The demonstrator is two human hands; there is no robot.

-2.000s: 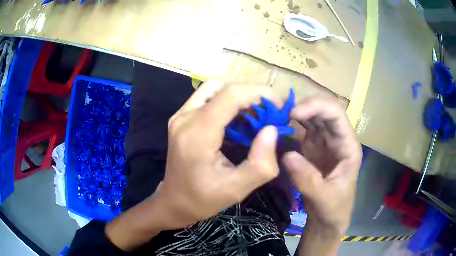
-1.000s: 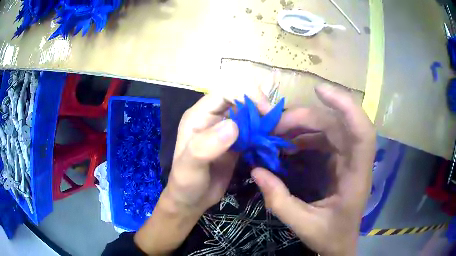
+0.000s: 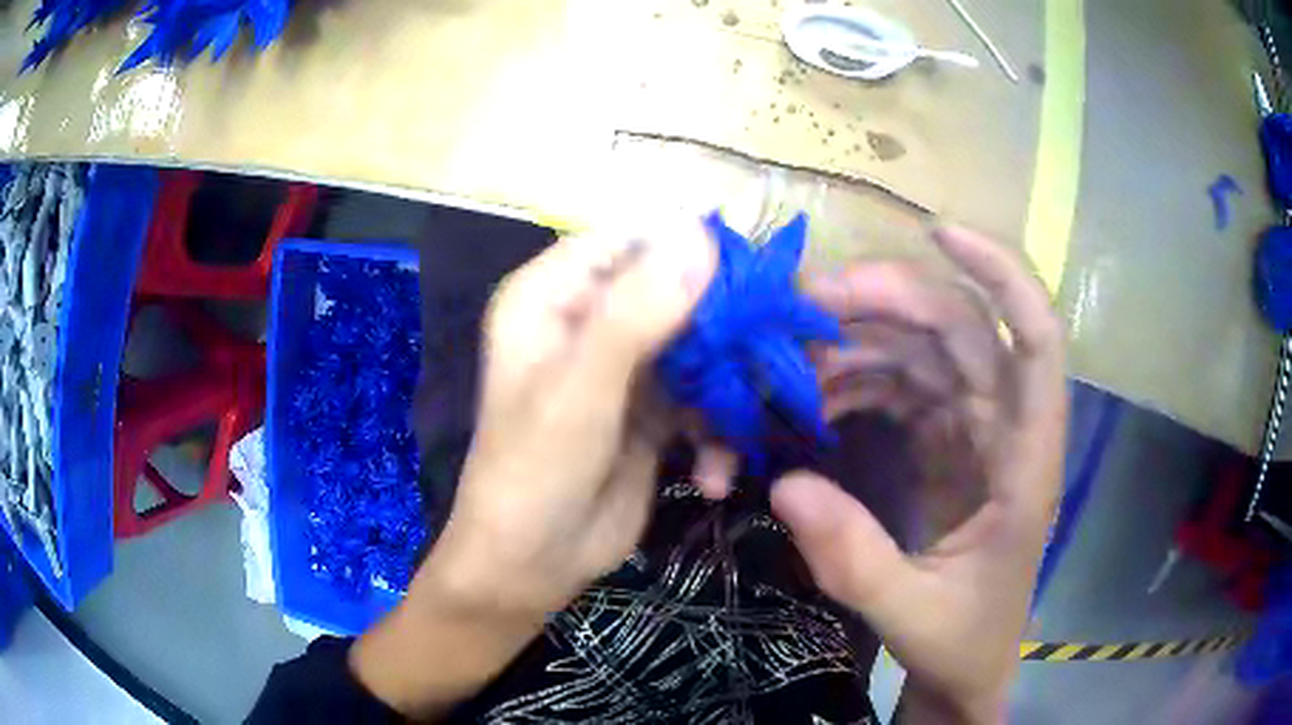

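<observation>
A bright blue spiky hair piece is held up between my hands, in front of the bench edge, its points facing up and outward. My left hand grips it from the left side, slightly blurred. My right hand is curved around its right side with the fingers spread. The right fingertips are close to the spikes; whether they touch is hard to tell. The fingers hide part of the piece.
The cardboard-covered bench holds a white glue dish, a thin stick, yellow tape, and blue spiky pieces. A blue bin of spiky parts, a bin of grey parts, and red stools stand at left.
The blue piece has been turned, with its spikes now facing more upward. My left hand has shifted its hold on it. The view has moved, bringing the spiky pieces at the upper left into sight.
</observation>
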